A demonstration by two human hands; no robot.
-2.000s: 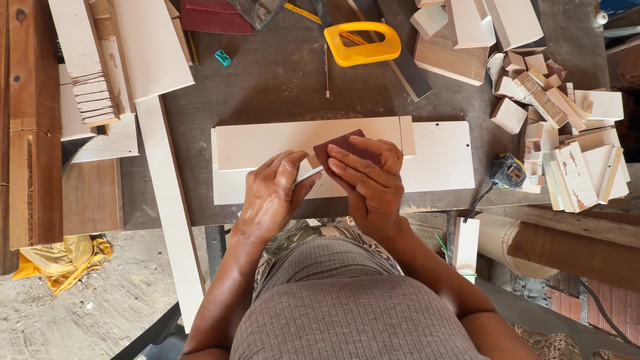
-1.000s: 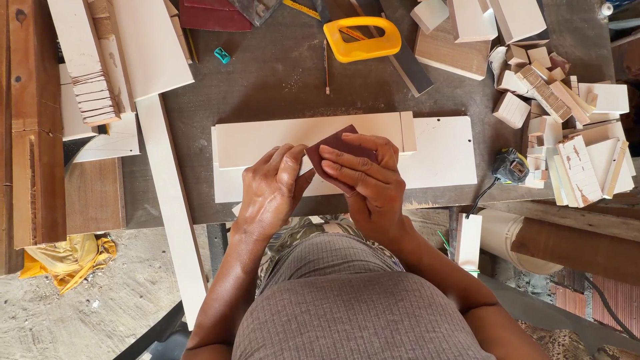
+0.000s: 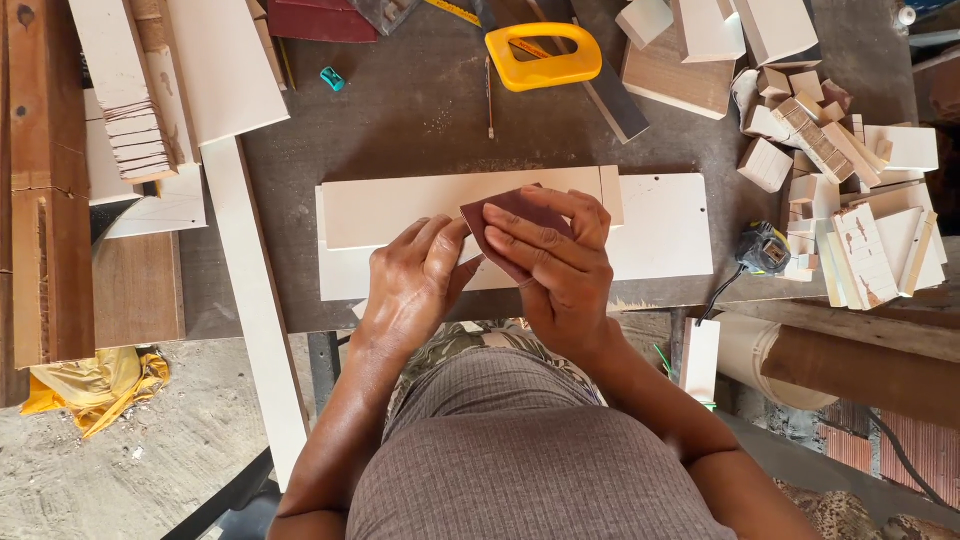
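Note:
My right hand (image 3: 559, 262) is closed on a folded sheet of dark red sandpaper (image 3: 517, 214), its fingers spread over the front of it. Beside it, my left hand (image 3: 420, 277) pinches a small pale piece (image 3: 471, 250), mostly hidden by the fingers and the sandpaper. The two hands nearly meet above a pale board (image 3: 397, 199), which lies on a wider white panel (image 3: 660, 225) with small dark holes near its right end.
A yellow-handled handsaw (image 3: 544, 82), a teal pencil sharpener (image 3: 332, 79) and a thin stick (image 3: 490, 105) lie at the back. Cut wood blocks (image 3: 814, 139) and a tape measure (image 3: 763, 247) are right. A long white strip (image 3: 255, 300) overhangs the table's front edge at left.
The sandpaper has tilted and shifted slightly against the small piece between my hands. Both hands stay over the boards.

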